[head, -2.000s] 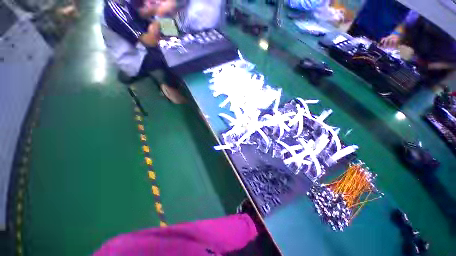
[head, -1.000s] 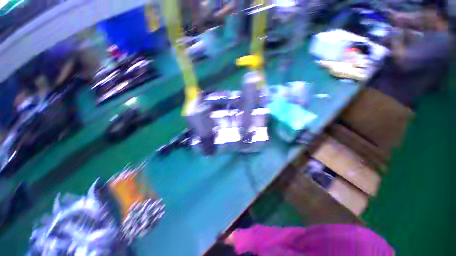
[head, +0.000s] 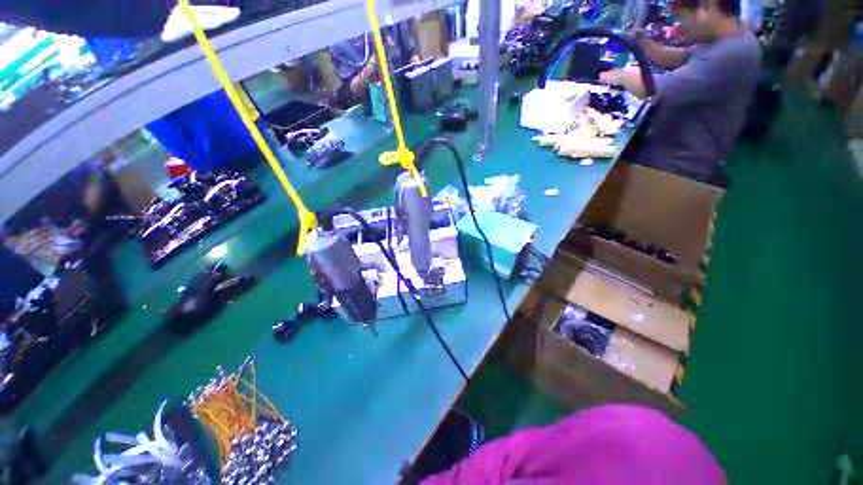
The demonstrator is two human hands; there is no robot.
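Neither of my hands can be made out. A magenta piece of my clothing (head: 606,450) fills the bottom edge. Two grey electric screwdrivers (head: 343,279) hang from yellow cords over silver-white metal fixtures (head: 443,292). Small round black housings (head: 301,322) stand in a short row left of the fixtures. A bundle of orange wires (head: 227,409) with silver-black ends (head: 257,453) lies at the lower left, beside white curling strips (head: 147,462).
A teal box (head: 499,244) and clear plastic bags (head: 494,195) are right of the fixtures. Open cartons (head: 606,374) stand beside the bench edge. A person in grey (head: 700,104) works at the far right end. Black parts in trays (head: 199,213) lie across the bench.
The view has swung right along the bench, from the white strips to the screwdrivers and cartons, and is now sharper. The strips and orange wires now sit at the lower left.
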